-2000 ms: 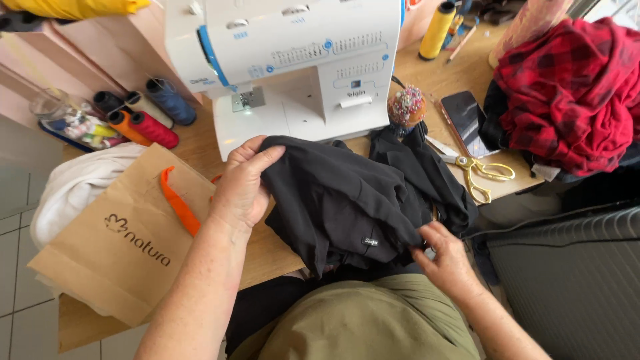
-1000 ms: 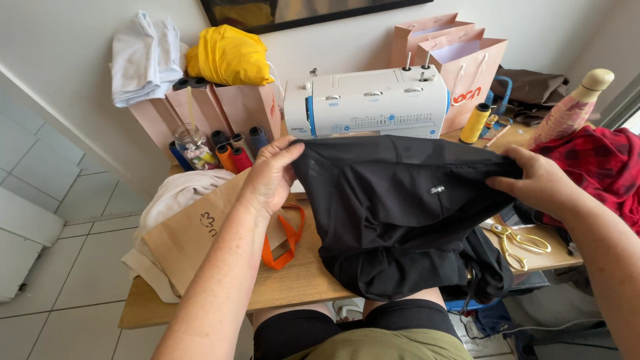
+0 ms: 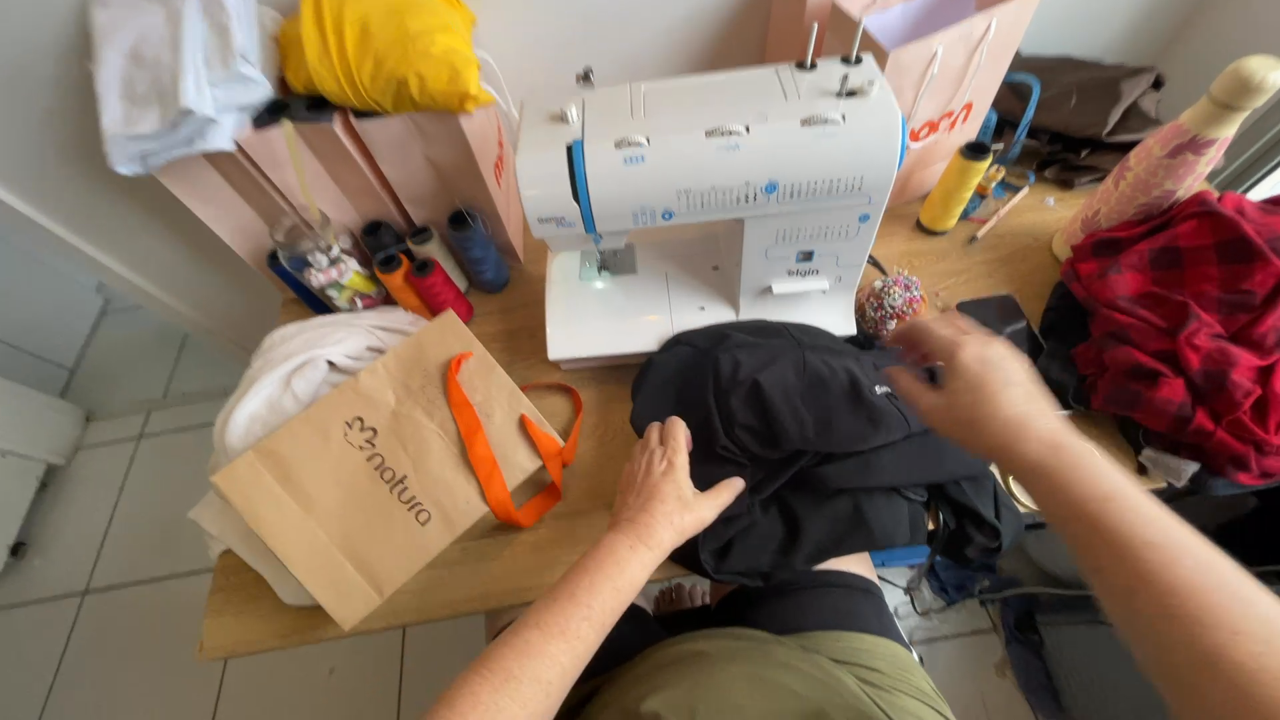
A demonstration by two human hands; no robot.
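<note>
A black fabric garment (image 3: 790, 400) lies bunched on the table edge in front of a white sewing machine (image 3: 700, 190), hanging over toward my lap. My left hand (image 3: 665, 490) rests at its left side, fingers apart, not gripping the cloth. Above its right part is my right hand (image 3: 965, 375), blurred; whether something small and dark is between its fingers I cannot tell. Just left of that hand sits a pincushion (image 3: 890, 303) full of colourful pins. A dark phone (image 3: 1000, 322) lies partly behind the right hand. The gold scissors (image 3: 1018, 490) are mostly hidden by my right forearm.
A brown paper bag (image 3: 350, 480) with an orange ribbon (image 3: 480, 440) lies on white cloth (image 3: 310, 360) at left. Thread spools (image 3: 440, 290) and a jar (image 3: 335, 265) stand behind. To the right are a yellow spool (image 3: 955, 190), a patterned bottle (image 3: 1150, 160) and red plaid fabric (image 3: 1190, 320).
Both hands held the black garment stretched up a second ago; now it lies lowered in a heap. The left hand has let go, and the right hand is above the cloth near the pincushion.
</note>
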